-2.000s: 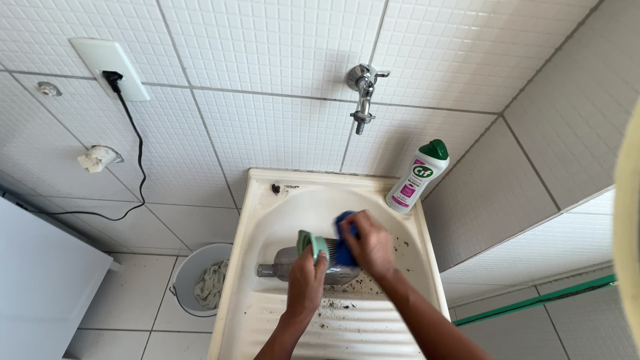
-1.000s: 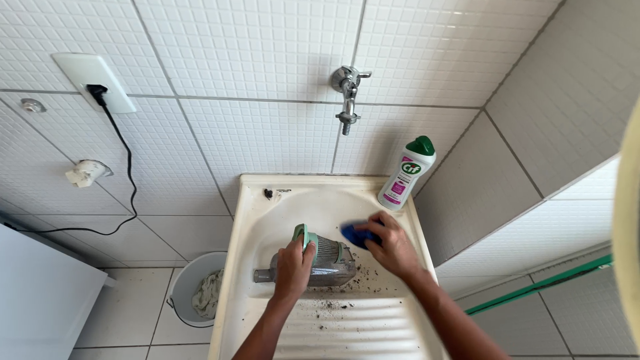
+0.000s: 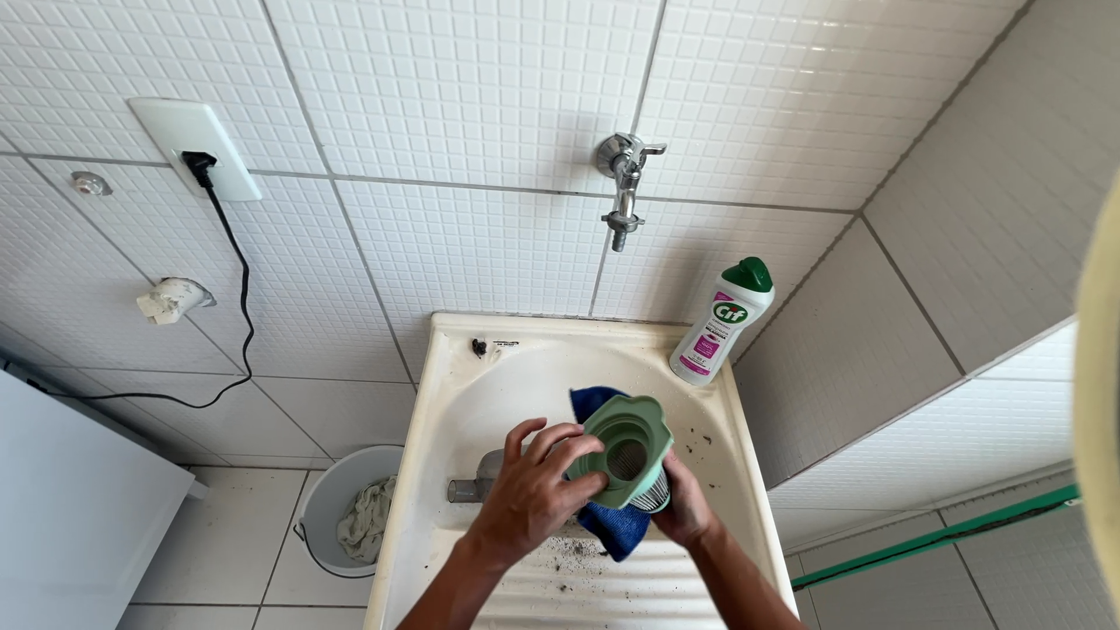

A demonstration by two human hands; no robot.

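Note:
Over the laundry sink [image 3: 499, 411], my right hand [image 3: 687, 507] grips a green vacuum-cleaner filter [image 3: 643, 429] with a pleated lower part, its round opening facing up toward me. A dark blue cloth [image 3: 617, 529] is bunched behind and under the filter, on the right hand's side. My left hand [image 3: 538, 481] has its fingers spread, the tips at the filter's rim. Beyond it, a clear grey plastic dust container [image 3: 472, 490] lies in the basin, mostly hidden by my hands and the filter. Dark debris is scattered over the basin and the ribbed washboard.
A Cif cleaner bottle [image 3: 722, 324] stands on the sink's back right corner. Above the basin, a metal tap [image 3: 625, 188] juts from the tiled wall. A grey bucket [image 3: 337, 547] holding cloth sits on the floor at left, and a black cord [image 3: 245, 297] hangs from an outlet.
The filter, held by my left hand earlier, is raised and turned, with its opening up, and is now in my right hand. The blue cloth has come in against it. My left fingers have spread.

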